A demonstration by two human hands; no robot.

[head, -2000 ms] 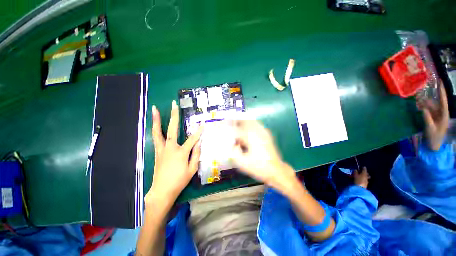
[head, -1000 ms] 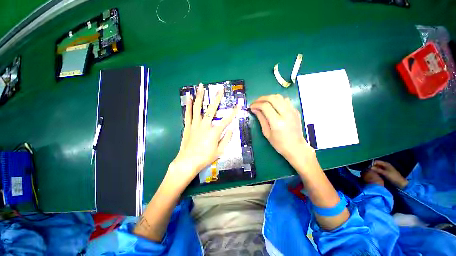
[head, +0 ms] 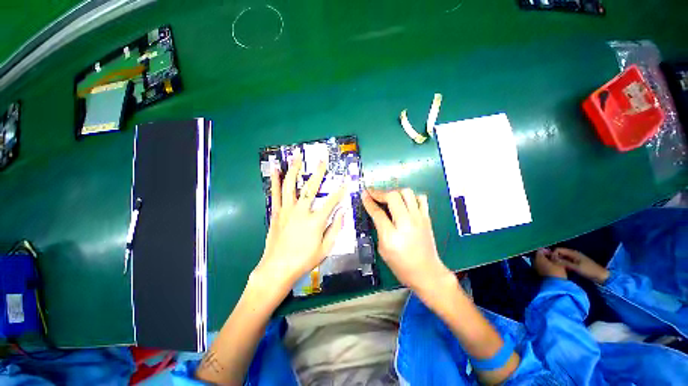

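Observation:
The opened tablet unit [head: 367, 252] lies on the green bench in front of me, mainboard at its top and a pale block below. My left hand [head: 300, 226] lies flat on it with fingers spread, covering much of the mainboard and block. My right hand [head: 401, 235] is at the unit's right edge, thumb and index fingertip together; whether a small piece is between them cannot be told. A white backing sheet [head: 483, 170] with one small black piece near its lower left corner lies to the right.
Long black strips [head: 164, 241] lie left with a thin white tool [head: 133, 232] on them. Two curled liner scraps [head: 422, 124] lie beyond the sheet. A red box [head: 623, 109] and clear plastic are far right. Another unit [head: 104, 108] is upper left. A neighbour's hands [head: 571, 264] are at right.
My left hand moved onto the unit's upper part. My right hand went from over the pale block to the unit's right edge, then slightly down along it. The neighbour's hand left the red box.

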